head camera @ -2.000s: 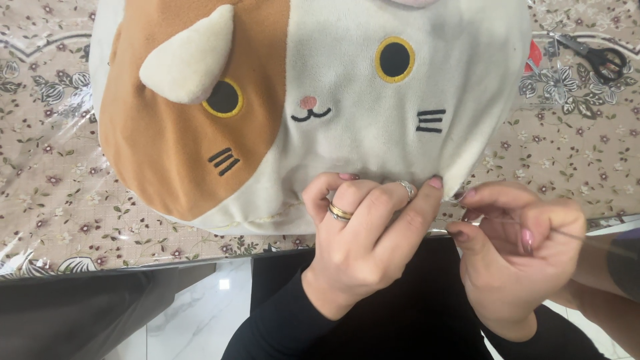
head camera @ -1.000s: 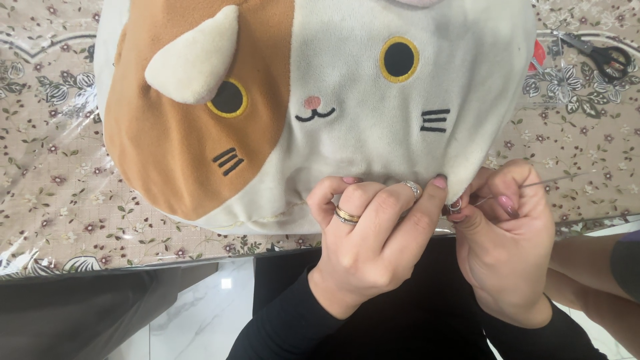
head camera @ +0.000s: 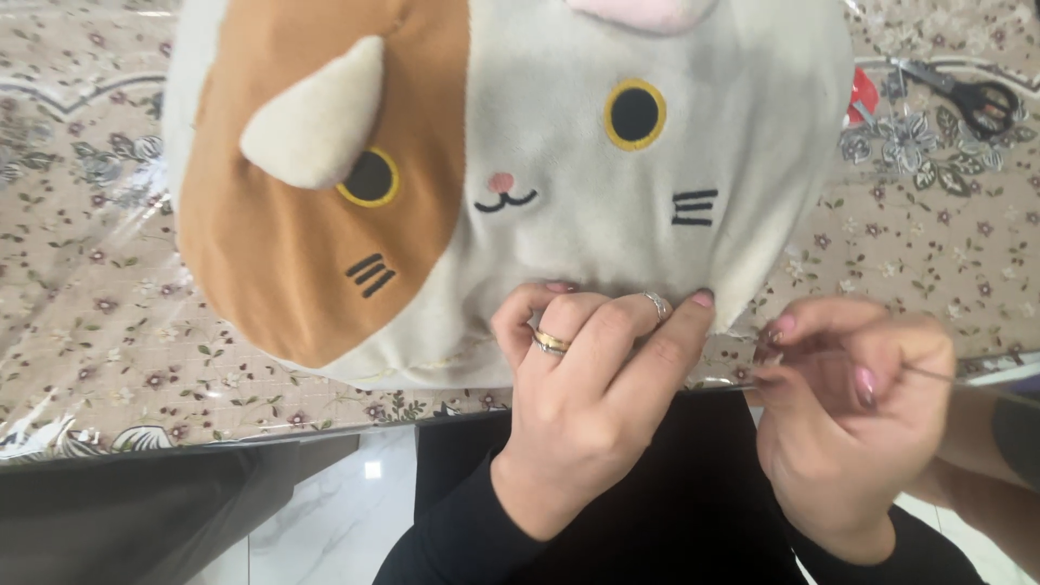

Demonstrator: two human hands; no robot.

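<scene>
A plush cat toy (head camera: 561, 227) in white and orange fabric lies face up on the table, with embroidered eyes, mouth and whiskers. My left hand (head camera: 601, 382), with rings on it, pinches the plush's lower edge below the right-hand whiskers. Just right of that edge, my right hand (head camera: 845, 406) has its thumb and index finger brought together on something thin, too small to make out. A thin strand (head camera: 929, 373) runs from its curled fingers toward the right. Pale stitching (head camera: 422, 366) shows along the plush's bottom edge.
Black-handled scissors (head camera: 975, 101) lie at the upper right, near a red object (head camera: 863, 96) partly behind the plush. A floral tablecloth under clear plastic (head camera: 877, 244) covers the table. Part of a person's bare leg (head camera: 975, 479) appears at the lower right.
My right hand moved in to the plush's edge by one second ago and is now a little away from it, to the right. My left hand keeps its hold on the edge.
</scene>
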